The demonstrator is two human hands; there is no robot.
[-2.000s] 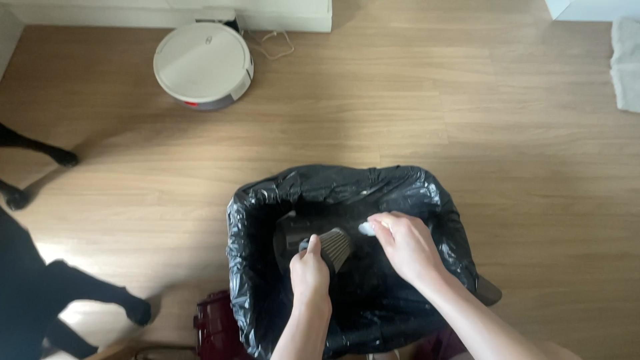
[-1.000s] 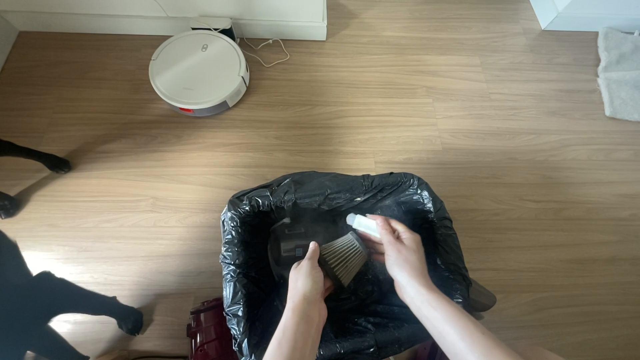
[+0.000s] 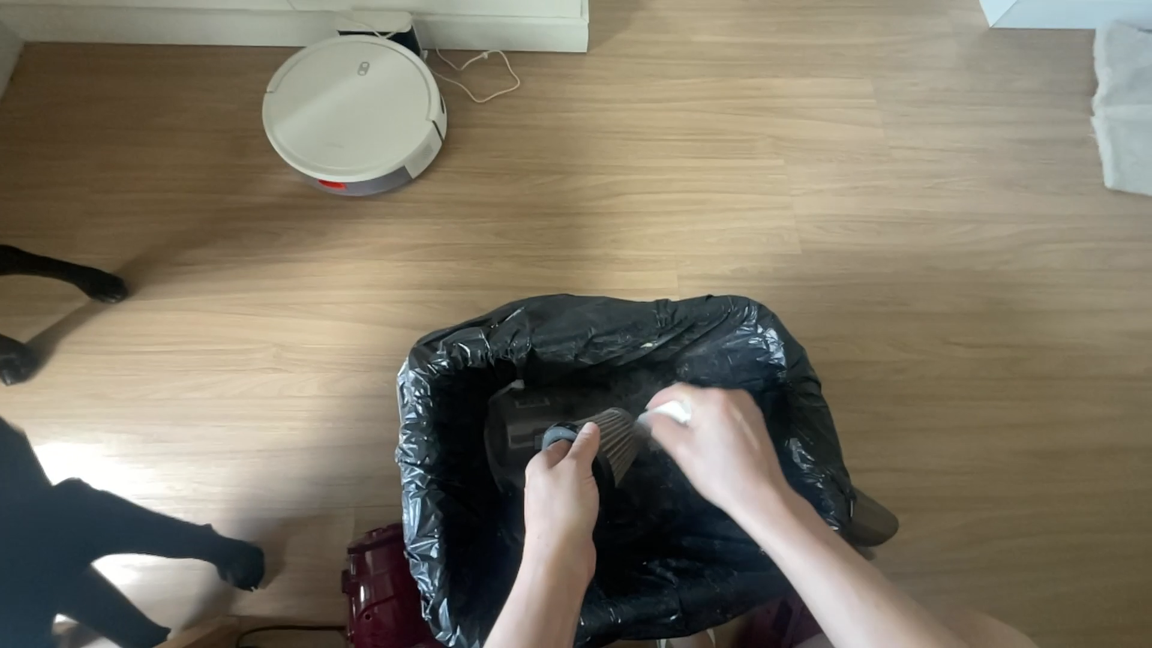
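Observation:
A pleated cone-shaped filter point(image 3: 619, 439) with a dark rim is gripped in my left hand point(image 3: 562, 495), inside a bin lined with a black plastic bag point(image 3: 594, 315). My right hand point(image 3: 720, 441) pinches a small white tool point(image 3: 670, 412), its far end close to the pleats; whether it touches them is unclear. Fine dust hangs around the filter. Behind my left hand, in the bin, is a dark translucent canister point(image 3: 522, 423), partly hidden by the hand and filter.
A white robot vacuum point(image 3: 353, 108) sits at its dock by the white baseboard, a thin cable beside it. Black curved furniture legs point(image 3: 144, 531) stand at left. A dark red appliance part point(image 3: 382, 589) lies beside the bin. A pale cloth point(image 3: 1125, 108) is at upper right.
The filter has turned in my left hand since one second ago. My right hand has tilted, so less of the white tool shows.

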